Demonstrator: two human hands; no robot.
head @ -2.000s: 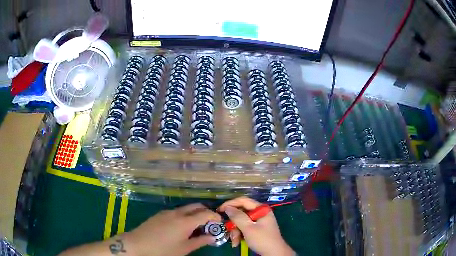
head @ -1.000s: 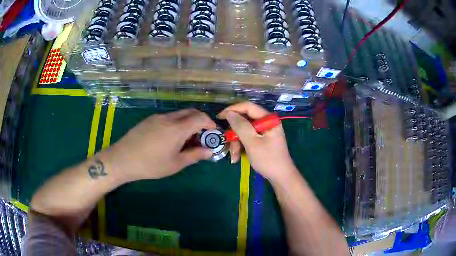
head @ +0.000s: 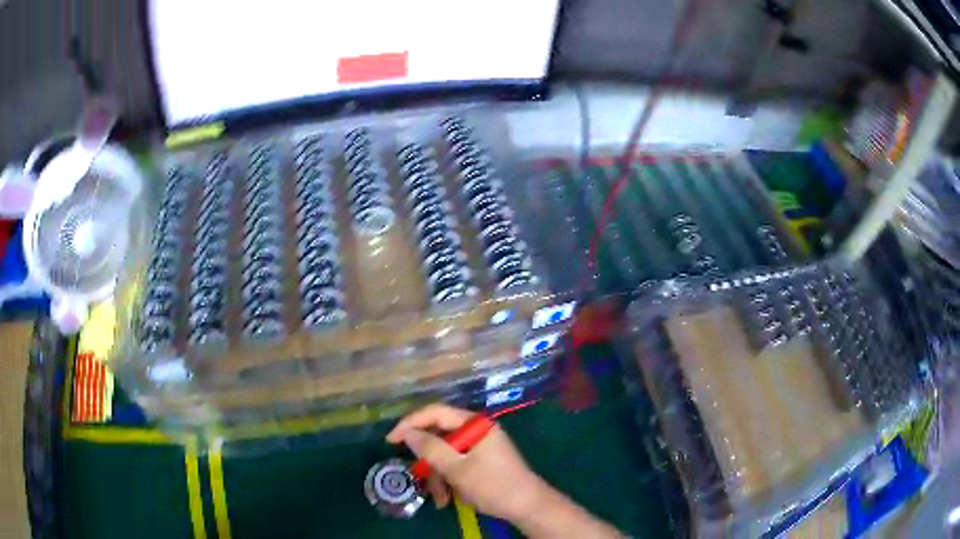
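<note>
My right hand (head: 463, 463) is closed around the red test probe (head: 457, 440), whose thin red lead runs up to the right. The round silver component (head: 395, 486), with dark concentric rings, is right at the left side of my right fingers. Blur hides whether those fingers grip it or only touch it. My left hand is not in view. The ridged clear blister tray (head: 384, 276) behind holds long rows of similar components, with one row only partly filled.
The monitor (head: 274, 42) at the back shows a red block. A white fan (head: 84, 226) stands left, beside a red-dotted sticker sheet (head: 93, 384). A second tray stack (head: 737, 395) is at right, with a flat ridged tray (head: 642, 211) behind it. Red and dark leads hang across.
My left hand has left the component and gone out of view. My right hand still holds the probe. The view has tilted up and turned right. The monitor's block was green and is now red.
</note>
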